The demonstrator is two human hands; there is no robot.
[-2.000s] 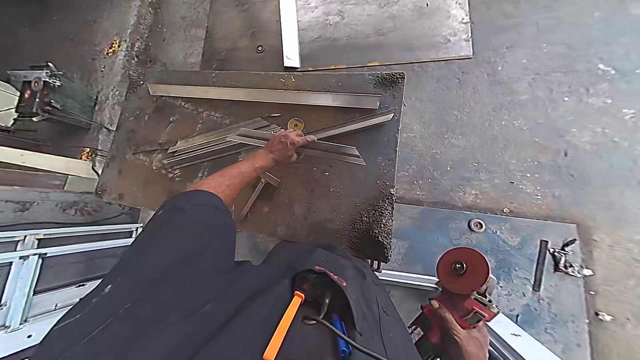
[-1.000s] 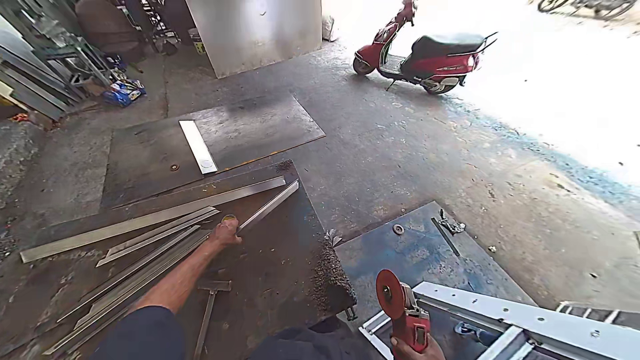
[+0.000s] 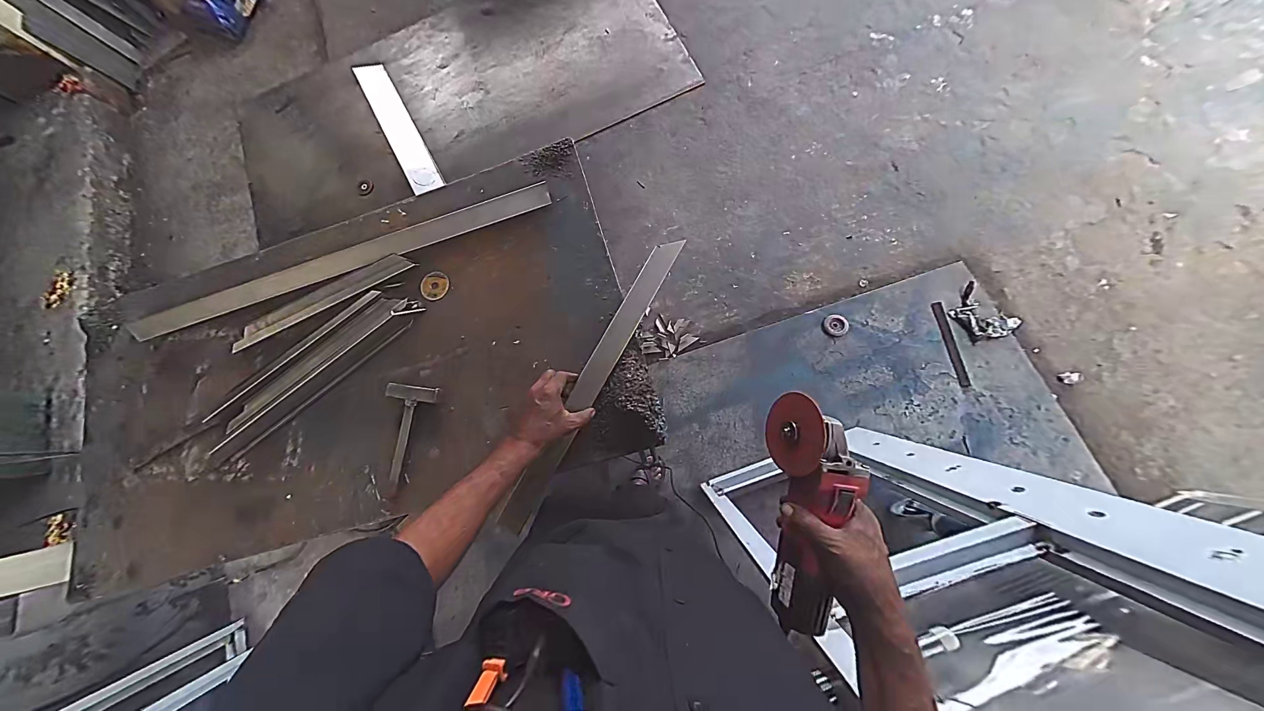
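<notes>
My left hand [image 3: 551, 407] grips a flat metal strip [image 3: 629, 314] with an angled end, held over the right edge of the dark steel worktable [image 3: 504, 336]. In my right hand [image 3: 844, 543] is a red angle grinder [image 3: 820, 504], its reddish disc [image 3: 795, 433] facing up. Several metal profiles [image 3: 316, 370] lie in a bundle on the table, with a longer strip [image 3: 346, 259] behind them. A small yellow disc [image 3: 434, 286] and a T-shaped metal piece [image 3: 403, 425] rest closer to my left hand.
A white metal frame [image 3: 1047, 494] stands at the right, beside my right hand. Behind it a steel sheet [image 3: 790, 365] carries a round disc [image 3: 835, 325] and a dark bar [image 3: 951, 344]. Another sheet [image 3: 553, 59] with a white strip [image 3: 395, 128] lies beyond the worktable. Metal scraps [image 3: 668, 336] sit at the table's corner.
My left hand has lifted a strip from among the profiles on the table and brought it back toward my body at the table's right edge. My right hand still holds the grinder.
</notes>
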